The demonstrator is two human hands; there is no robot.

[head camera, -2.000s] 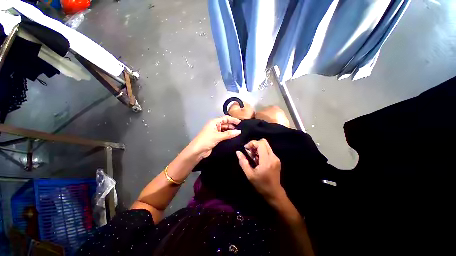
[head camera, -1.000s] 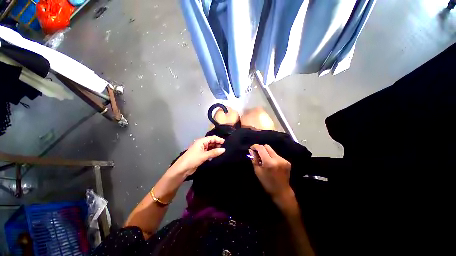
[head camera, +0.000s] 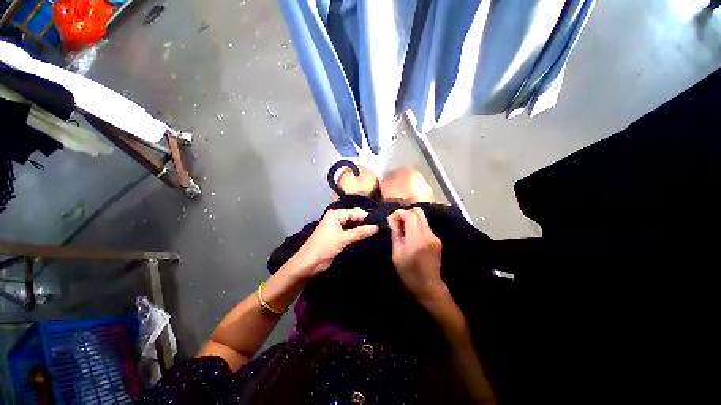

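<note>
A black garment point(head camera: 356, 277) lies bunched over my lap, with a black hanger hook point(head camera: 342, 176) sticking out of its far end above the knees. My left hand point(head camera: 336, 237) pinches the black cloth between thumb and fingers near the hook. My right hand point(head camera: 416, 247) is close beside it on the right, fingertips closed at the same stretch of cloth. The black folds hide what lies between the fingertips; I cannot tell whether a small tool is there.
Light blue garments point(head camera: 466, 63) hang ahead, above a slim metal bar point(head camera: 436, 168). More black cloth point(head camera: 624, 206) fills the right. At left are a table draped with white cloth point(head camera: 95, 91), a metal frame point(head camera: 87, 253), a blue crate point(head camera: 87, 360) and a red plastic bag point(head camera: 81, 22).
My right hand has moved left and away from me, towards my left hand. My left hand has moved slightly right, and the hands are now close together at the cloth.
</note>
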